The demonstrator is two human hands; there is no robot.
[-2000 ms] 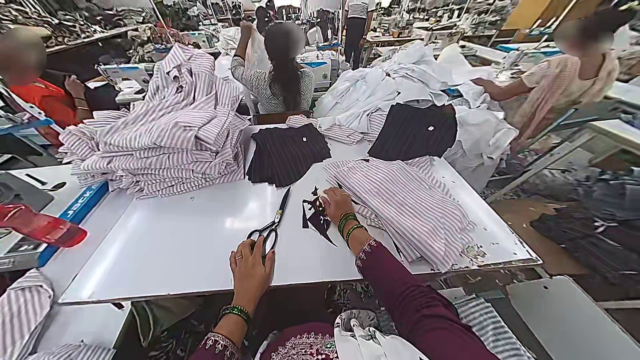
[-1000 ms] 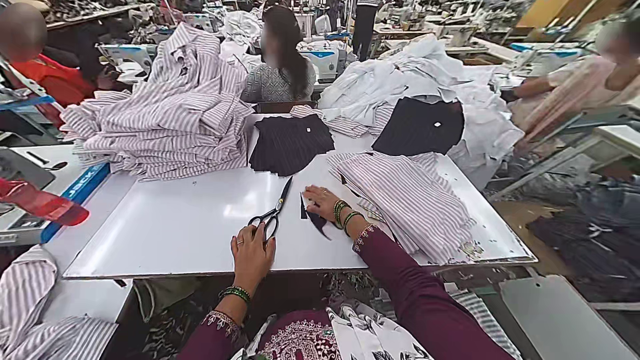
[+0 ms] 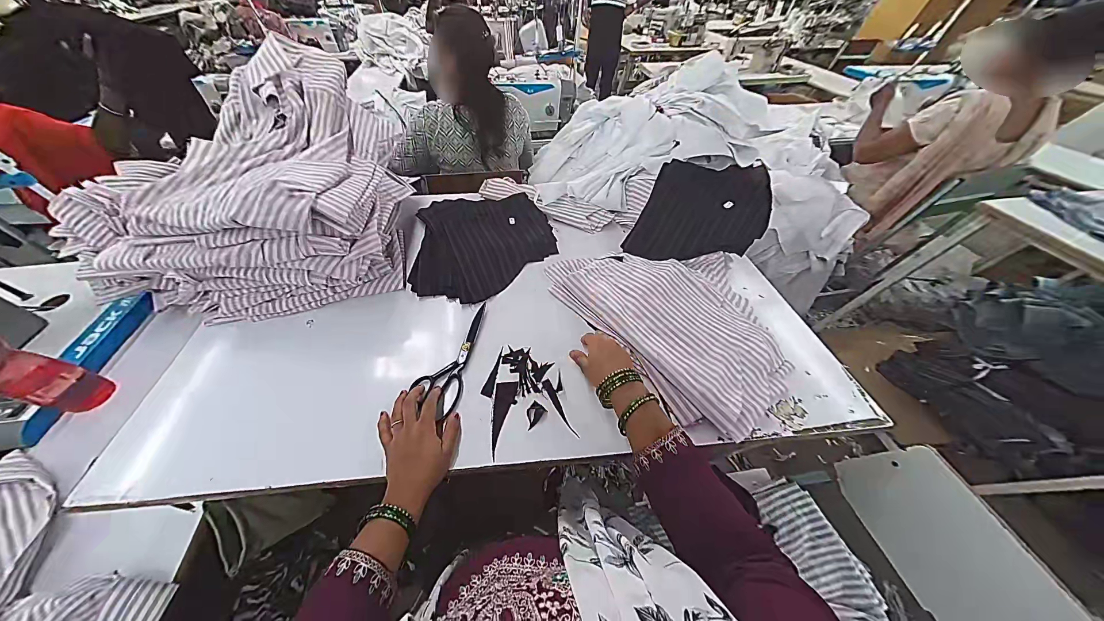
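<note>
My left hand (image 3: 418,444) rests on the white table, its fingertips over the handle loops of black-handled fabric shears (image 3: 457,354), whose blades point away from me. Whether the fingers grip the loops I cannot tell. Between my hands lie black fabric scraps (image 3: 522,384), several of them small and pointed. My right hand (image 3: 601,360) is beside the scraps, at the left edge of a stack of pink-and-grey striped fabric pieces (image 3: 681,332); nothing shows in its fingers. Two stacks of dark pinstriped pieces, one in the middle (image 3: 483,246) and one at the right (image 3: 703,207), lie farther back.
A tall heap of striped garments (image 3: 250,207) covers the table's back left; white garments (image 3: 655,138) are piled at the back right. A red bottle (image 3: 52,379) lies at the far left near a blue machine edge. Co-workers sit behind and at both sides. The table edge (image 3: 345,476) is near me.
My right hand has moved off the black scraps, rightward to the striped stack, and the scraps are uncovered. My left hand remains at the shears' handles. The co-worker at left has raised dark cloth.
</note>
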